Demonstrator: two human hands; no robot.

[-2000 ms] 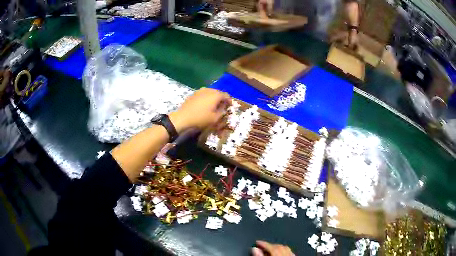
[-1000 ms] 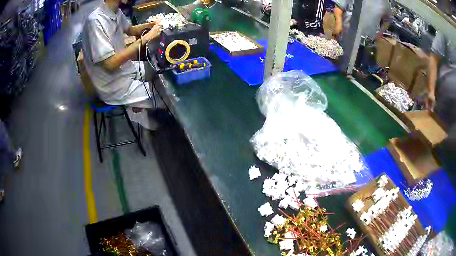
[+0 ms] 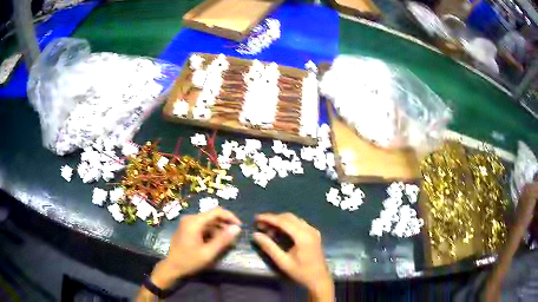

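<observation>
My left hand (image 3: pixel 203 239) is at the bench's front edge, thumb and fingertips close together; a small pale bit shows at the fingertips, too blurred to name. My right hand (image 3: pixel 290 245) is just right of it, fingers curled in; whether it holds anything cannot be told. Behind my left hand lies a tangled pile of brass contacts with red wires (image 3: pixel 159 177), mixed with white housings (image 3: pixel 97 162). More loose white housings (image 3: pixel 259 165) lie behind my hands. The cardboard tray of wired modules (image 3: pixel 236 124) stands behind them, white rows alternating with red-brown wires.
A large clear bag of white parts (image 3: pixel 103 94) lies left. A smaller bag (image 3: pixel 377 97) rests on a cardboard tray (image 3: pixel 377 162) at right. Brass contacts (image 3: pixel 460 194) fill a tray at far right, beside another person's arm (image 3: pixel 510 250). An empty tray (image 3: pixel 227 17) stands on the blue sheet (image 3: pixel 307 35).
The view has swung back from the left aisle to the bench. Two seconds ago my left hand was at the module tray; now both hands are together at the front edge.
</observation>
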